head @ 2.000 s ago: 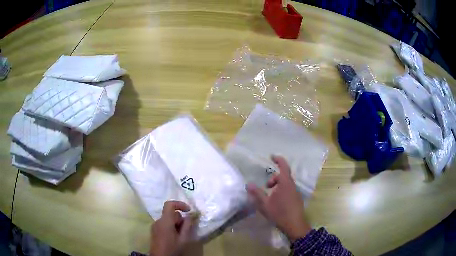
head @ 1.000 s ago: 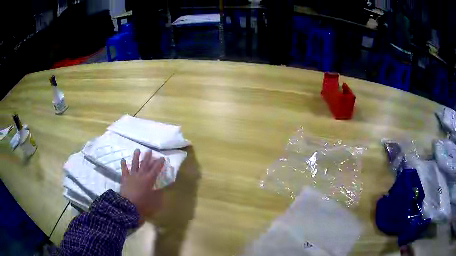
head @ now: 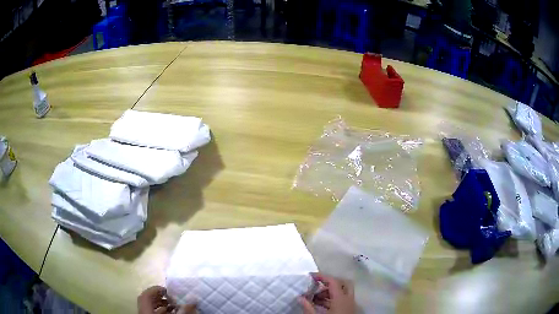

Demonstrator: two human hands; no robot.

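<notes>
A white quilted fabric piece is in front of me at the bottom centre, its diamond stitching facing me. My left hand grips its left lower edge. My right hand grips its right lower edge. Both hands are cut off by the bottom of the picture. A flat translucent poly bag with a small dark mark lies just right of the piece. A stack of folded white pieces is at the left.
A crinkled clear bag lies beyond the poly bag. A blue tape dispenser stands beside heaped packed bags and a small dark-filled bag. A red dispenser is at the far side. White bottles stand far left.
The left hand has left the stack and now holds a quilted piece with the right hand. The bagged item seen earlier in front is gone from there. The view has shifted.
</notes>
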